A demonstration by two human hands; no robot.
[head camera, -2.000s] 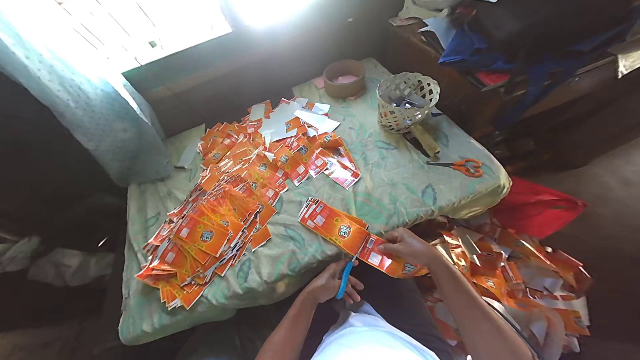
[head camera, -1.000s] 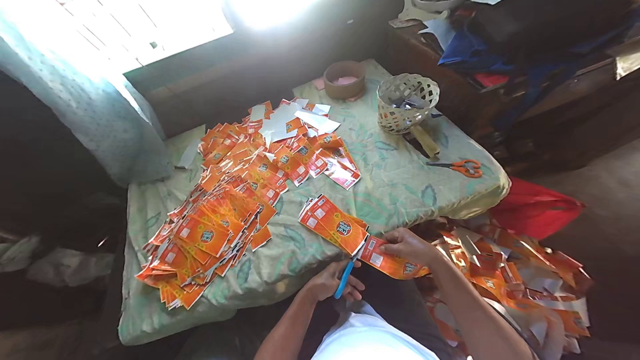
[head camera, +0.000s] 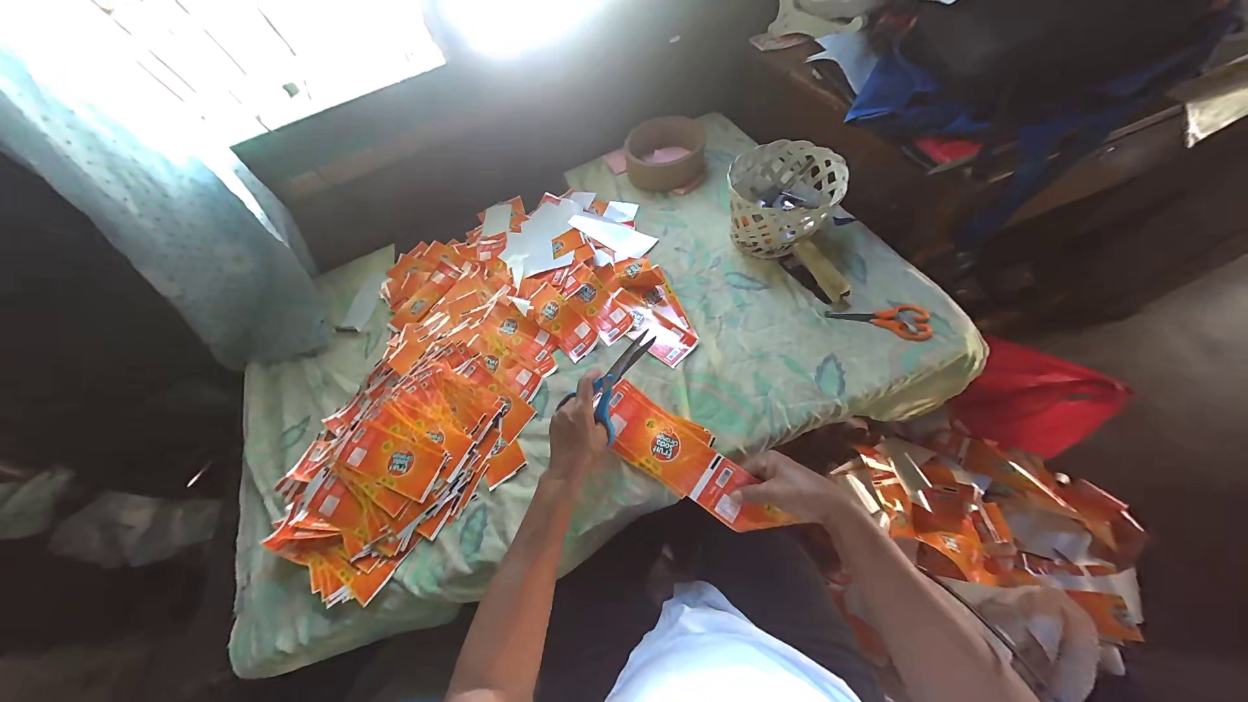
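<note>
My left hand holds blue-handled scissors, whose blades point up and right, slightly parted, over the cloth-covered table. My right hand grips an orange printed packaging strip, which stretches up and left to beside the scissors' handles. Under the strip's upper edge shows another orange piece. A large heap of cut orange packets covers the table's left half, with white pieces on its far end. The tips of my right fingers rest on the strip's red end.
An open-weave basket with small items stands at the back right, near a brown round ring-shaped container. Orange-handled scissors lie by the right edge of the table. Orange strips are piled beside my right arm, near red material.
My left hand has moved up and forward with the blue-handled scissors, from the table's near edge to over the table. The strip in my right hand is now angled beside them.
</note>
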